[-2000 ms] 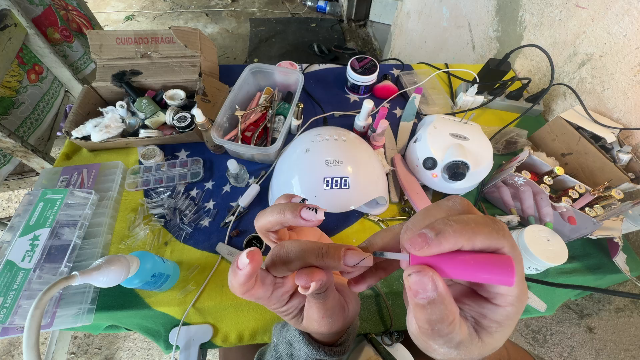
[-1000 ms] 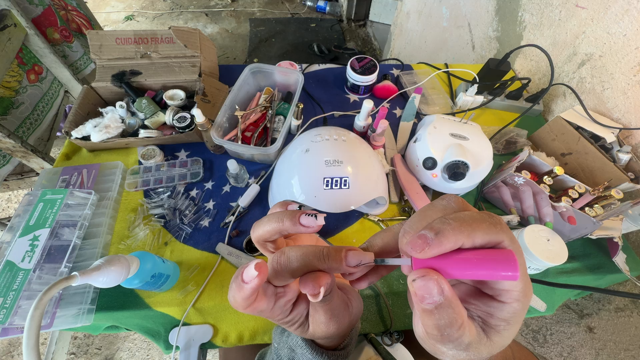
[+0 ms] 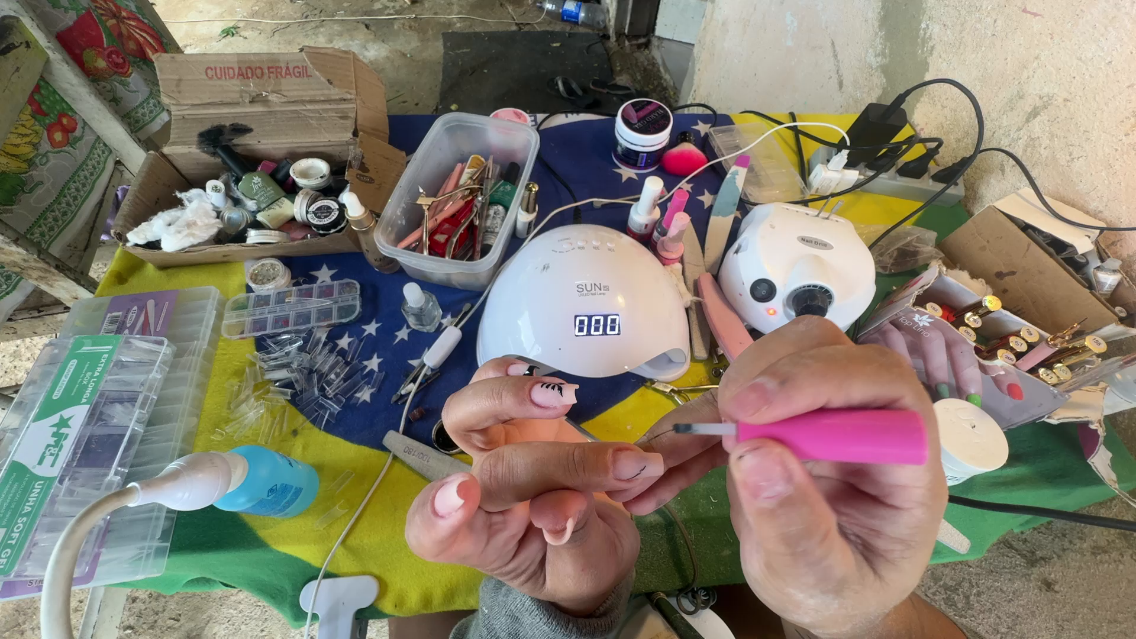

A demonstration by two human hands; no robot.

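My left hand [image 3: 532,479], in a grey sleeve, is palm up with fingers bent and holds nothing. Its light pink nails have white tips; an upper one carries a black design, and a thin dark line marks the extended finger's nail [image 3: 635,465]. My right hand [image 3: 825,488] pinches the pink handle [image 3: 834,436] of a nail polish brush. The thin brush [image 3: 701,429] points left, its dark tip just above and right of that nail, apart from it. Right-hand fingers extend behind the brush, beside the left fingertip. The white nail lamp [image 3: 581,302] stands behind the hands.
A nail drill machine [image 3: 799,266], plastic tub of tools [image 3: 395,226], cardboard box [image 3: 177,248], polish bottles [image 3: 646,209] and loose nail tips [image 3: 328,382] surround the lamp. Left are a tip case [image 3: 80,444] and blue bottle [image 3: 275,481]. Cables cross the flag-patterned cloth [image 3: 355,532].
The brush tip was at the extended finger's nail in the earlier frames. My right hand has lifted the brush slightly up and to the right, away from it. My left hand has stayed nearly still.
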